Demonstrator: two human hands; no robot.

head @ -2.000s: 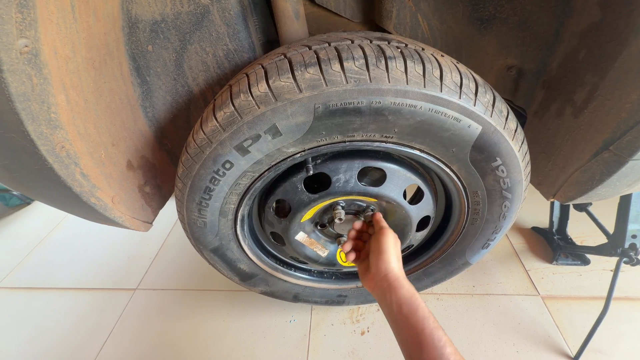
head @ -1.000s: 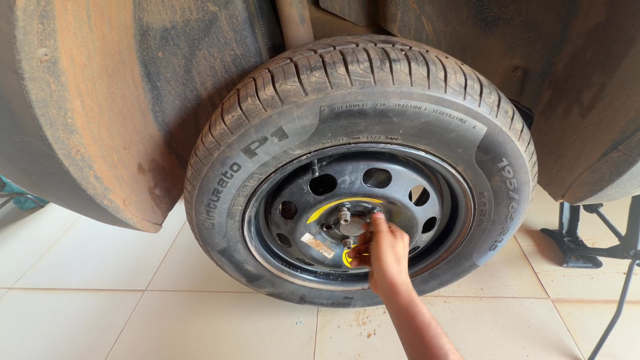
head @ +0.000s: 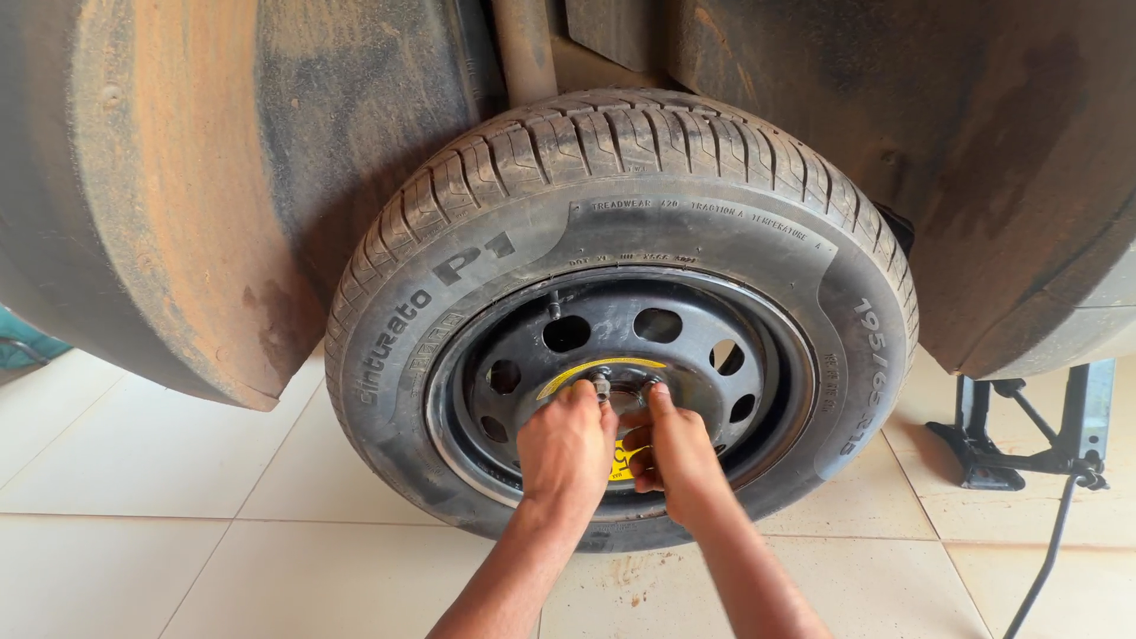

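A tire (head: pixel 497 248) on a black steel wheel rim (head: pixel 621 311) stands upright in the wheel well. Both of my hands are at the hub. My left hand (head: pixel 568 444) is at the left of the center, its fingertips touching or just beneath a metal lug bolt (head: pixel 602 386); what the fingers hold is hidden. To the right, my right hand (head: pixel 679 444) has its thumb at another bolt (head: pixel 655 385), with the other fingers curled below. Between the hands shows part of a yellow sticker (head: pixel 621 461), and a yellow arc-shaped sticker (head: pixel 568 377) lies above them. A valve stem (head: pixel 555 306) sits at the rim's upper left.
Dirty wheel-arch liners (head: pixel 204 177) flank the tire. On the tiled floor (head: pixel 311 568) at the right stands a scissor jack (head: pixel 1038 435) with a metal rod (head: pixel 1047 559) running down from it. A green item (head: pixel 27 342) is at the far left edge.
My left hand has come in at the left side of the hub; neither earlier frame shows it. My right hand remains at the bolts on the right.
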